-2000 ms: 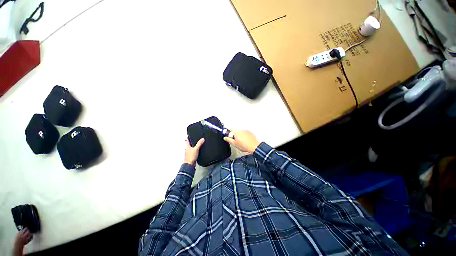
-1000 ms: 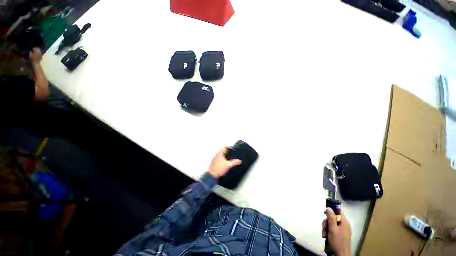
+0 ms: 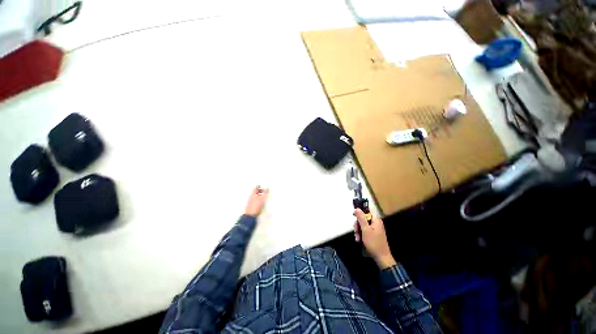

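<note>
My right hand (image 3: 374, 238) grips the silver-ended hand tool (image 3: 356, 186) by its dark handle, its metal end pointing away from me beside the cardboard's edge. A black zipped bag (image 3: 323, 143) lies just beyond the tool's tip, a small white logo at its right corner. My left hand (image 3: 257, 201) is over the white table at the centre, away from any bag. A tiny dark and light spot shows at its fingertips; whether it is held is unclear.
Three black bags lie grouped at left, one (image 3: 86, 203) nearest me. Another black bag (image 3: 46, 289) lies at lower left. Cardboard (image 3: 392, 176) covers the table's right side, bearing a power strip (image 3: 403, 136) and white round plug (image 3: 455, 109). A red panel (image 3: 29, 67) is far left.
The view swung left and back right. My left hand has let go of its black bag, and a bag now lies at lower left. My right hand moved right with the tool, away from that bag.
</note>
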